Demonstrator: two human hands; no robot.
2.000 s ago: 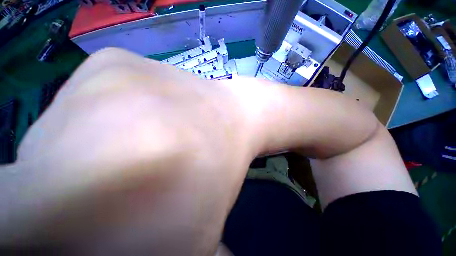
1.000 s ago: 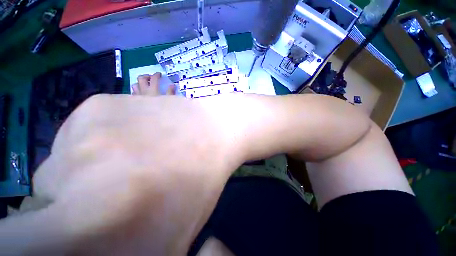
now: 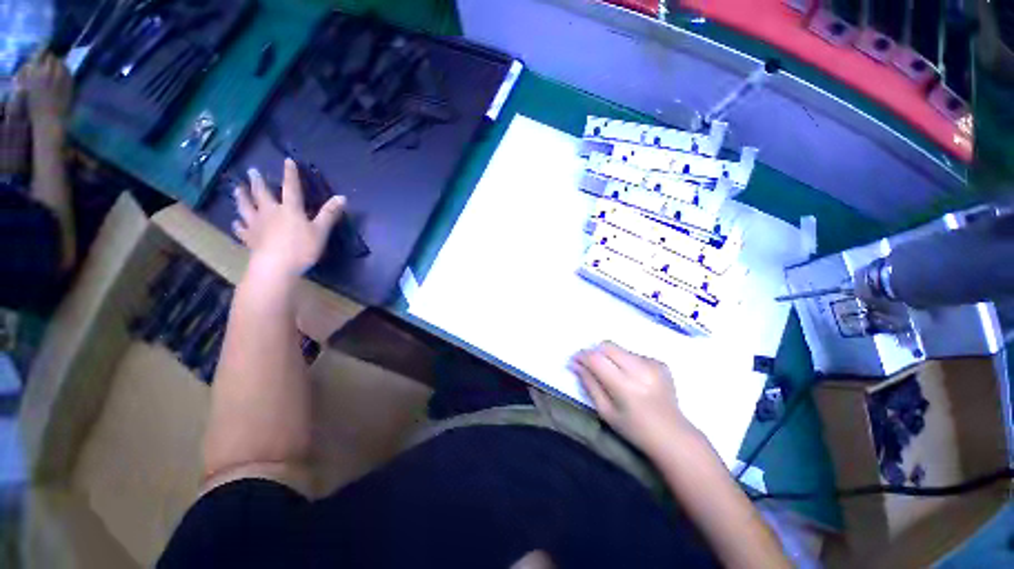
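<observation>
Several white-looking channel housings [image 3: 658, 228] lie in a staggered row on the white sheet [image 3: 478, 250], small dark holes along their faces. My left hand [image 3: 284, 231] is over the black parts tray [image 3: 406, 178], fingers spread, beside dark strips [image 3: 347, 231]; it holds nothing visible. More black strips [image 3: 373, 78] lie loose at the tray's back. My right hand [image 3: 634, 391] rests on the sheet below the housings, fingers curled; whether anything is under its fingertips is hidden. The electric screwdriver [image 3: 945, 267] hangs at the right, its bit pointing left, away from both hands.
A screw feeder [image 3: 851, 317] stands at right, with a carton of small black blocks [image 3: 956, 445] and a black cable [image 3: 778, 428]. A raised grey ledge [image 3: 623, 56] with a red mat is behind. A carton of black units [image 3: 111, 417] is lower left. Another person's hand [image 3: 47, 89] shows upper left.
The view has swung left, bringing the tray and lower-left carton into sight. The large hand and forearm close to the camera are gone; both hands now show lower down at the bench.
</observation>
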